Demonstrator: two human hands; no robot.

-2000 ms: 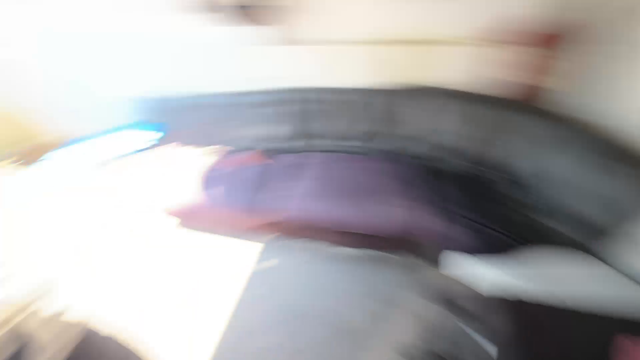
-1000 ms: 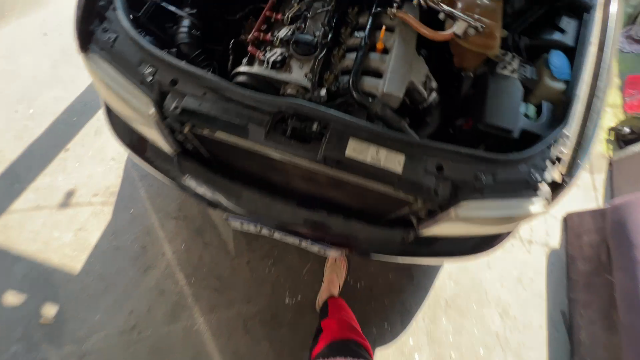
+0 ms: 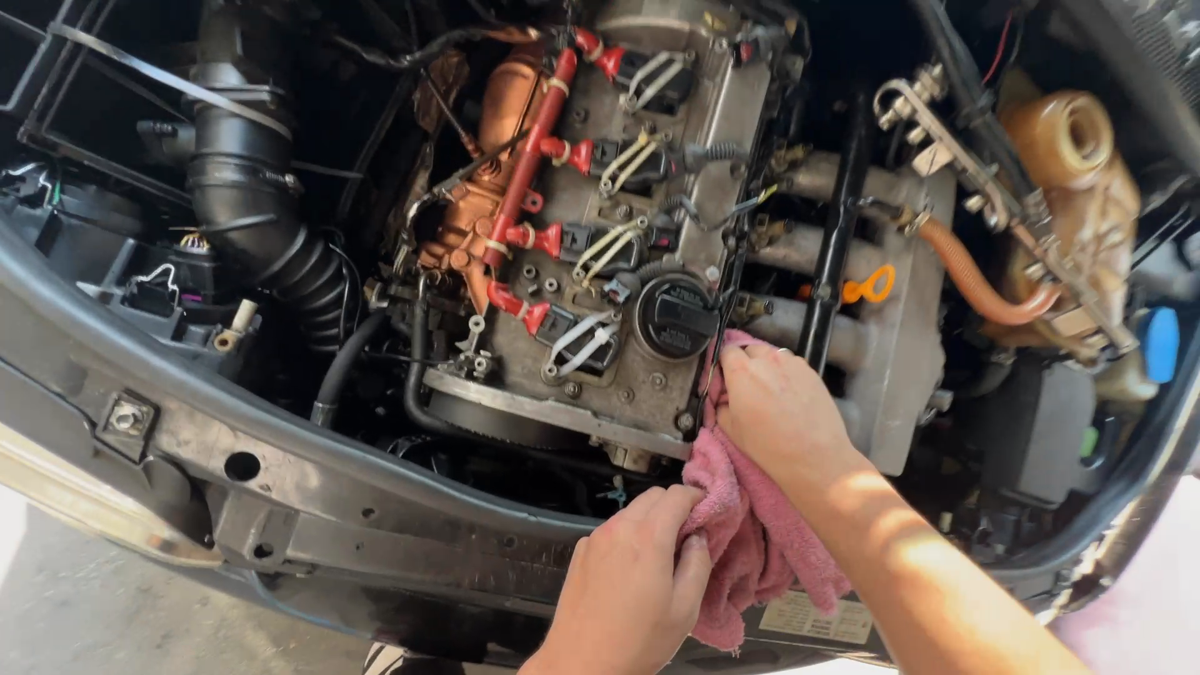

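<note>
A pink cloth [image 3: 727, 487] hangs from both hands at the front right corner of the engine's valve cover [image 3: 600, 403]. My left hand [image 3: 642, 562] grips the cloth's lower left part over the front edge of the engine bay. Higher up, my right hand [image 3: 773, 398] holds the cloth's upper end beside the black oil filler cap [image 3: 677, 316], between the valve cover and the grey metal intake manifold [image 3: 900, 347]; its fingertips are partly hidden. Red breather hose [image 3: 530, 173] runs along the cover, past several ignition coils tied with light zip ties.
A black ribbed intake duct [image 3: 248, 187] stands at the left. On the right are the orange dipstick handle [image 3: 869, 284], a metal fuel rail [image 3: 984, 187] and a yellowed coolant tank [image 3: 1078, 197]. The car's black front panel [image 3: 375, 506] crosses below, bearing a label [image 3: 816, 619].
The view has moved much closer to the engine. Both hands and the pink cloth now show over it; one second ago neither was in view there.
</note>
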